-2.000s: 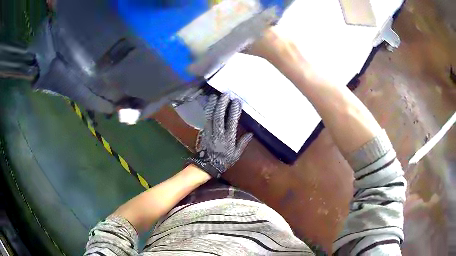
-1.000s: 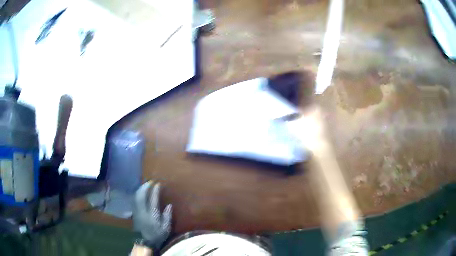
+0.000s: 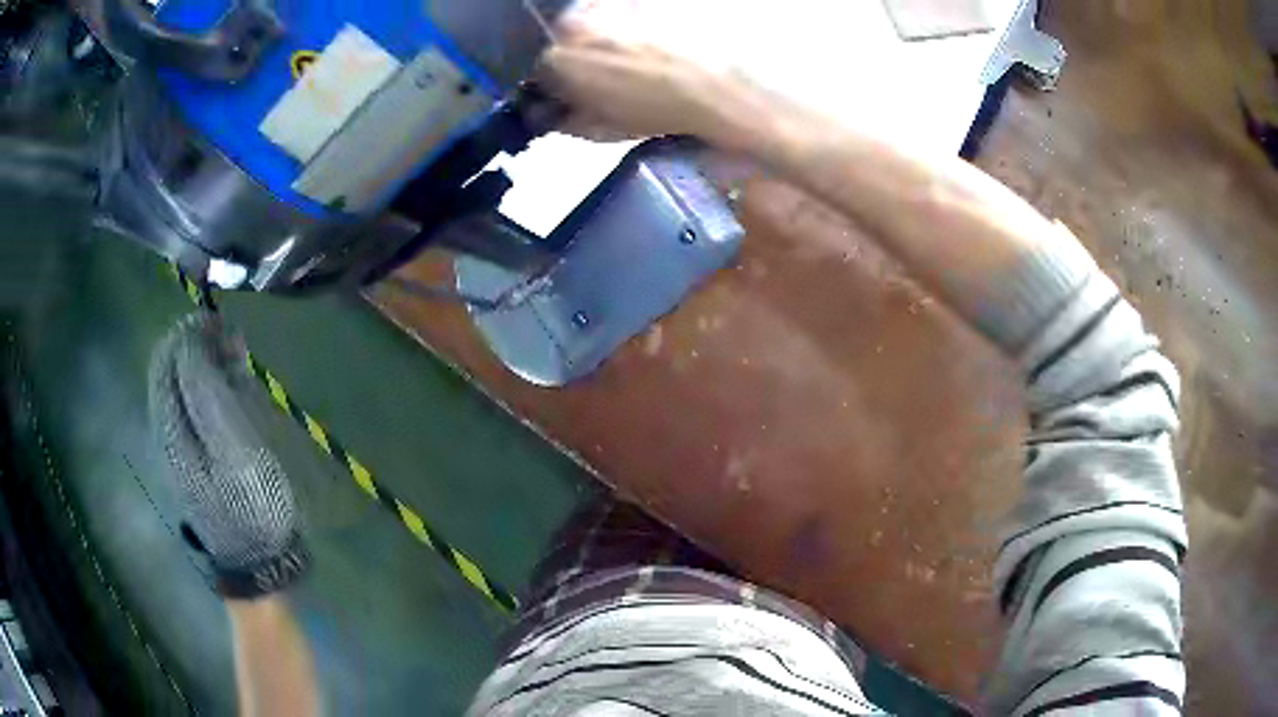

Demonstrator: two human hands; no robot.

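The blue and grey cutting machine motor (image 3: 315,119) fills the upper left. Its silver-grey base plate (image 3: 603,273), rounded at the near end, lies on the table beside the white paper marker (image 3: 561,182). The marker tops a dark fabric lay (image 3: 990,115). My bare right hand (image 3: 610,84) reaches to the far side of the motor; its fingers are hidden, so its grip cannot be told. My left hand (image 3: 224,441), in a grey mesh glove, is over the floor, just below the motor's left side. Its fingers are close together, and what they hold, if anything, cannot be told.
The reddish-brown table (image 3: 785,420) runs diagonally, its near edge in front of my waist. A silver clamp (image 3: 1033,59) grips the lay's right edge. A tan board (image 3: 939,14) lies on the marker. Yellow-black tape (image 3: 367,479) crosses the green floor at left.
The view has swung back left to the machine. My right hand has left the white-topped cut stack, which is now out of view. My left hand has moved from the table edge to beside the motor.
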